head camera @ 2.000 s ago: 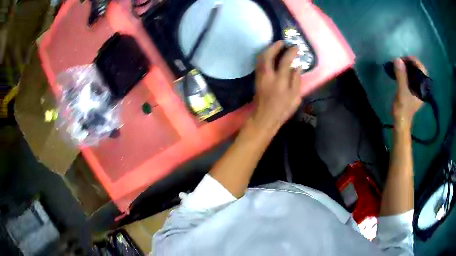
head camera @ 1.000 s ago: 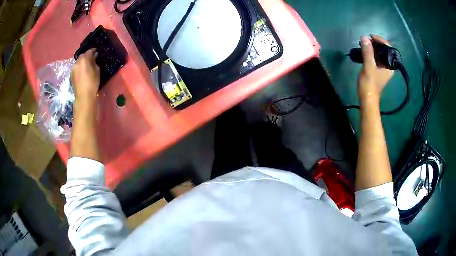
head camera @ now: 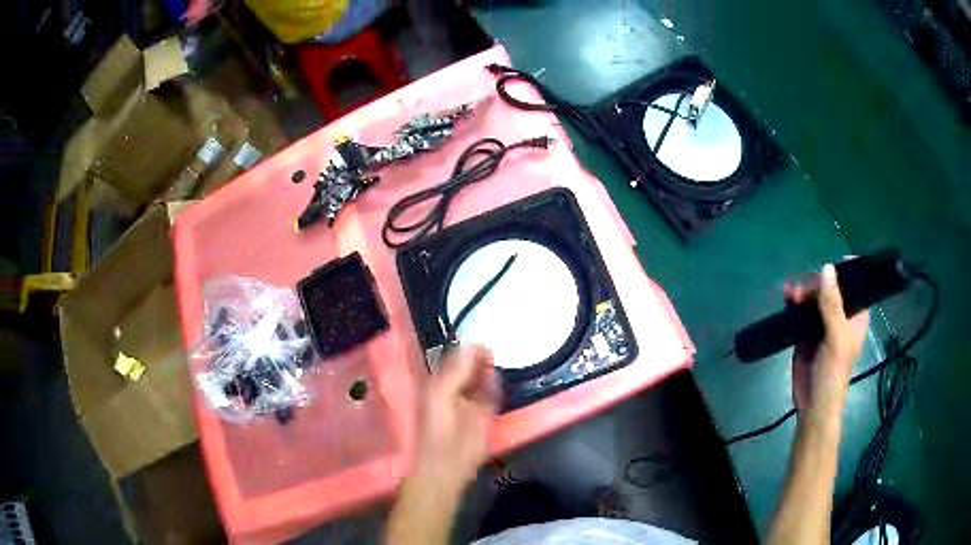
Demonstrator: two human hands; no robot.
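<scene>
A square black housing (head camera: 418, 279) with a round pale disc (head camera: 516, 303) lies on the salmon-red table (head camera: 319, 447). A black lead lies across the disc. The control board (head camera: 596, 346) sits in its lower right corner. My left hand (head camera: 463, 389), blurred, is over the lower left corner and hides most of the power supply board. Its fingertips are together; I cannot tell if they hold anything. My right hand (head camera: 828, 319) grips the black electric screwdriver (head camera: 769, 332) above the green bench, bit pointing left. The screw tray (head camera: 343, 306) with dark specks lies left of the housing.
A clear bag of black parts (head camera: 250, 351) is beside the tray. A looped power cord (head camera: 458, 186) and loose boards (head camera: 346, 181) lie behind. Another housing (head camera: 692, 149) is on the green bench (head camera: 681, 277). Cardboard boxes (head camera: 154, 394) stand left; a red stool (head camera: 351, 75) is behind.
My left hand has moved from the screw tray to the housing's lower left corner. The view has shifted, showing more of the table and bench. My right hand still holds the screwdriver.
</scene>
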